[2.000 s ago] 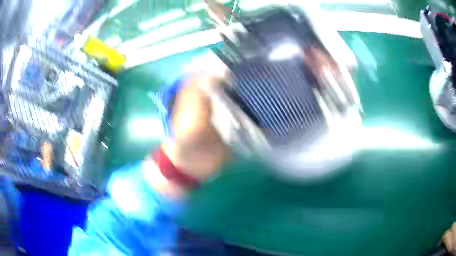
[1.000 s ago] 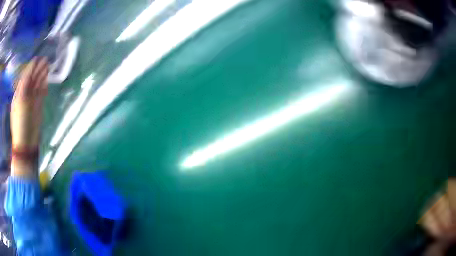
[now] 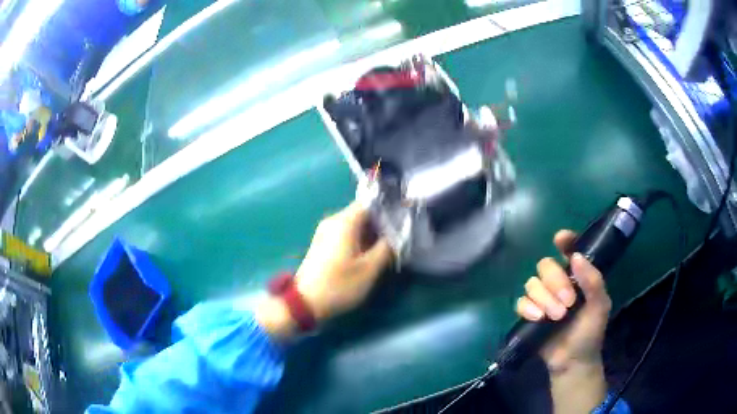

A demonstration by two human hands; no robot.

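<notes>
The part-built unit (image 3: 416, 154), a black-and-white boxy assembly, is on the green surface with its round white base (image 3: 456, 247) towards me. A red strip shows at its far end. My left hand (image 3: 347, 255) grips the near left side of the unit; the fingertips are partly hidden at its edge. My right hand (image 3: 566, 303) is closed around a black electric screwdriver (image 3: 602, 247), whose thin metal bit points down and left, away from the unit.
A blue screw bin (image 3: 129, 295) with dark contents stands at the left. A white strip (image 3: 283, 105) edges the green surface. Wire racks (image 3: 679, 121) stand at the right and lower left. The black cord hangs at the right. Another unit (image 3: 89, 129) is at far left.
The view has swung. My left hand has come from the far left onto the unit, which is now central. The right hand, earlier at the edge, now shows fully with the screwdriver.
</notes>
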